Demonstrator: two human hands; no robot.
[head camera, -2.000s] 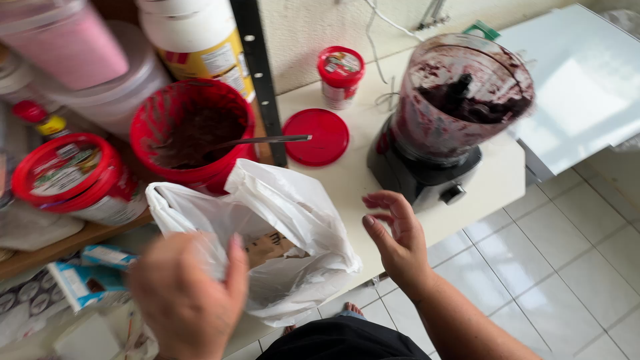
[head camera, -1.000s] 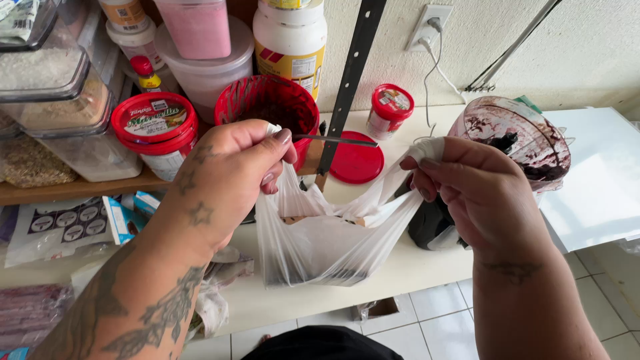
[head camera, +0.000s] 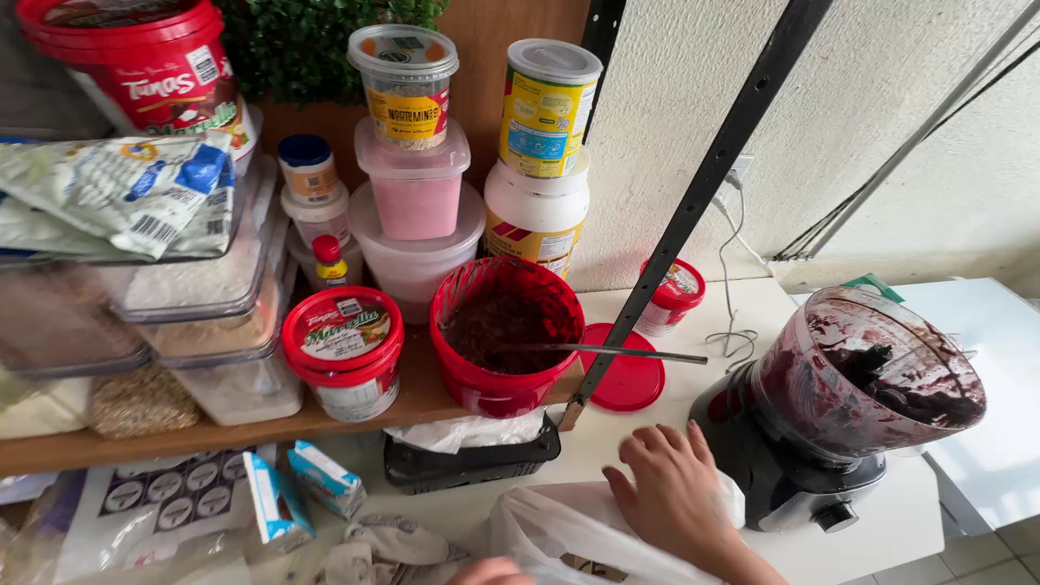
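A white plastic bag (head camera: 561, 528) lies on the counter at the bottom middle, its mouth loose and something brown partly visible inside. Over the bag's right side is my right hand (head camera: 678, 487), fingers spread and slightly curled, with nothing gripped. Only a small part of my left hand (head camera: 491, 571) shows at the bottom edge, beside the bag; its fingers are mostly cut off. Beyond the bag, a red bucket (head camera: 508, 390) of dark brown paste stands on the wooden shelf with a metal utensil handle (head camera: 642, 353) sticking out. A food processor (head camera: 861, 390) with dark smeared residue stands right of my right hand.
A dark metal shelf post (head camera: 691, 195) rises behind the bag, near a red lid (head camera: 630, 382) and a small red tub (head camera: 673, 296). Lidded tubs (head camera: 345, 349) and stacked containers fill the left shelf. Below are a black tray (head camera: 471, 459), blue cartons (head camera: 325, 475) and a crumpled cloth (head camera: 390, 548).
One second ago both hands held up the bag's top edges; now my right hand has let go and the bag sits lower and slack. The view has shifted toward the shelf.
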